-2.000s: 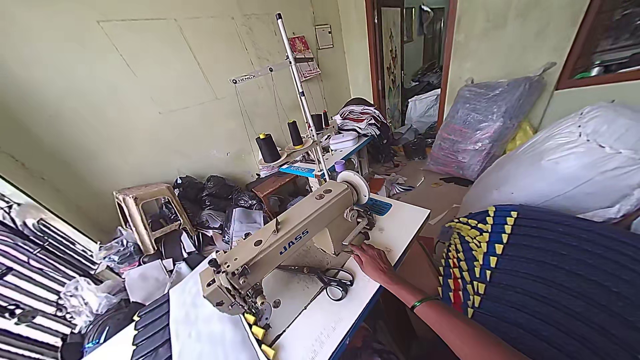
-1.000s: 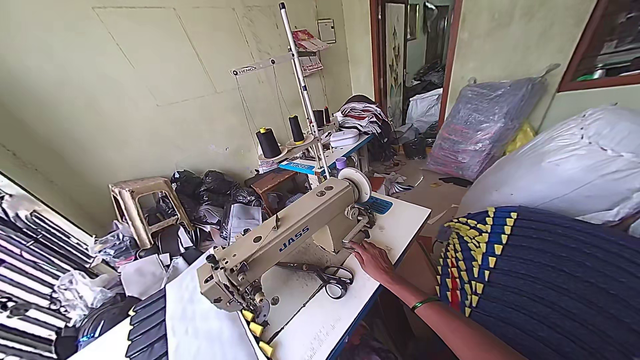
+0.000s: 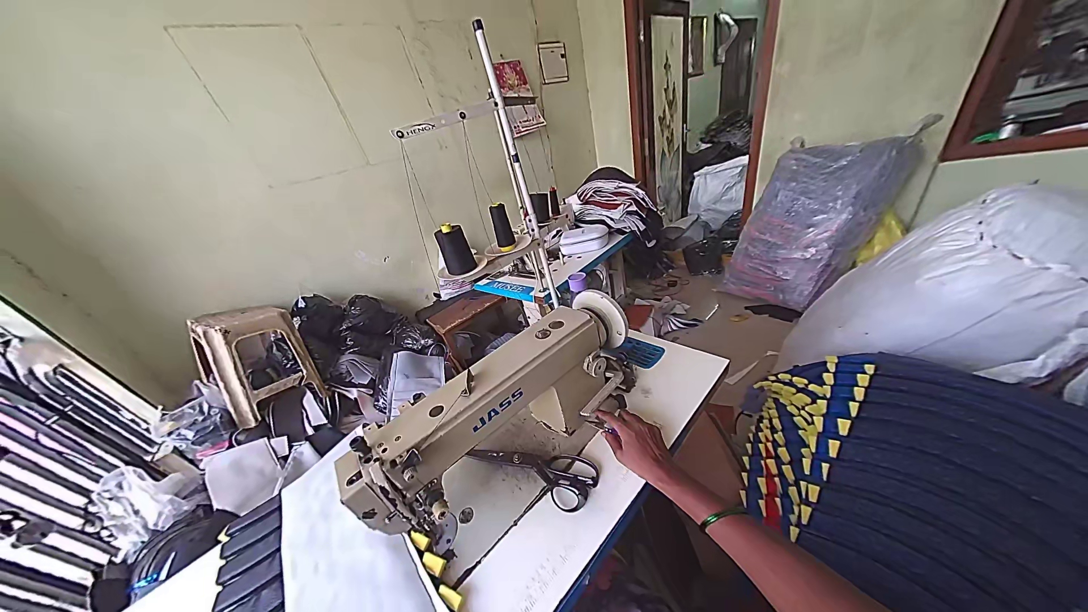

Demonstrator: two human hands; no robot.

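Observation:
An industrial sewing machine (image 3: 501, 395) in beige metal stands on a white table (image 3: 544, 535). My right hand (image 3: 636, 442) reaches to its right end, fingers on the small lever below the handwheel (image 3: 602, 318); whether they close round it is hard to tell. Black-handled scissors (image 3: 568, 483) lie on the machine bed, beneath the arm. By the needle area, several yellow-tipped pieces (image 3: 435, 564) stick out. Dark folded strips (image 3: 251, 557) lie at the table's left. My left hand is out of view.
A large stack of navy pieces with yellow ends (image 3: 926, 476) rises close to my right forearm. Behind it bulges a white sack (image 3: 952, 272). Thread cones (image 3: 457, 251) stand on a rack behind the machine. A plastic stool (image 3: 251, 357) and black bags are against the wall.

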